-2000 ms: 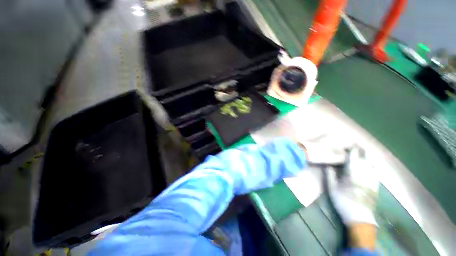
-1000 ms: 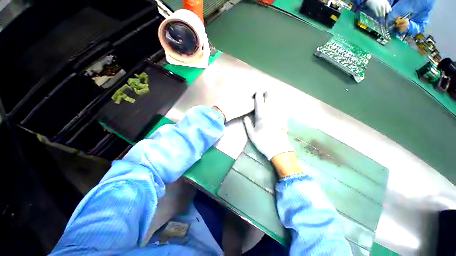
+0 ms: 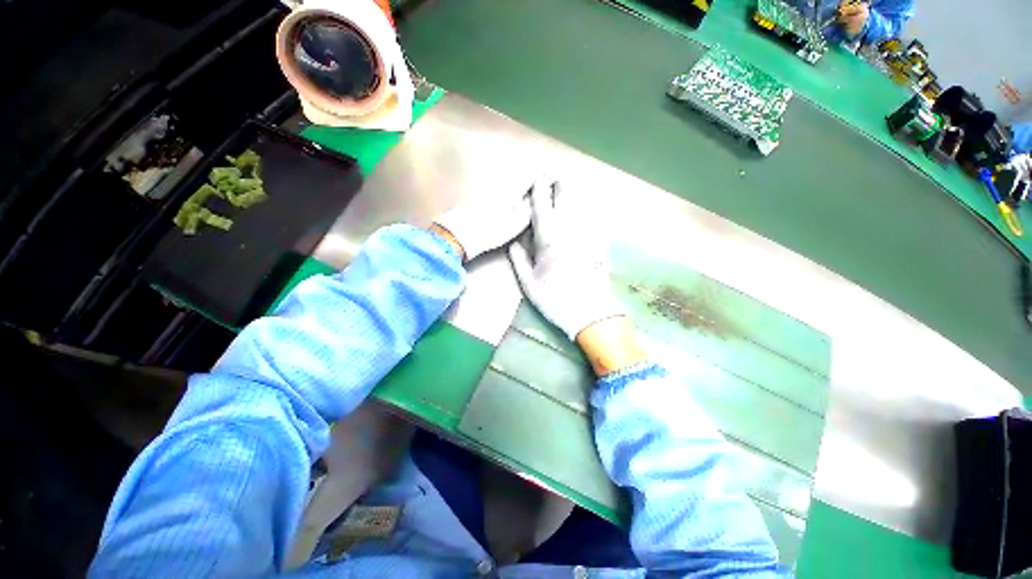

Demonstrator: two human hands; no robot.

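My left hand (image 3: 489,226), in a white knit glove, reaches in from the left over the shiny metal plate (image 3: 724,255). My right hand (image 3: 566,277), also in a white glove, lies beside it over the plate and the upper left edge of the green mat (image 3: 736,373). The fingertips of both hands meet at the top. The right thumb stands apart from its fingers. No object shows in either hand. The left fingers are partly hidden and washed out by glare.
A circuit board (image 3: 733,98) lies on the conveyor belt (image 3: 588,85). A tape roll (image 3: 340,62) stands at upper left, with yellow-green pieces (image 3: 224,192) on a black surface below it. A black bin (image 3: 982,492) is at right. A person's hand (image 3: 852,17) shows across the belt.
The view has swung right and down to the bench, so the tape roll and yellow-green pieces sit further left. The black bin at right shows more fully. The hands remain together.
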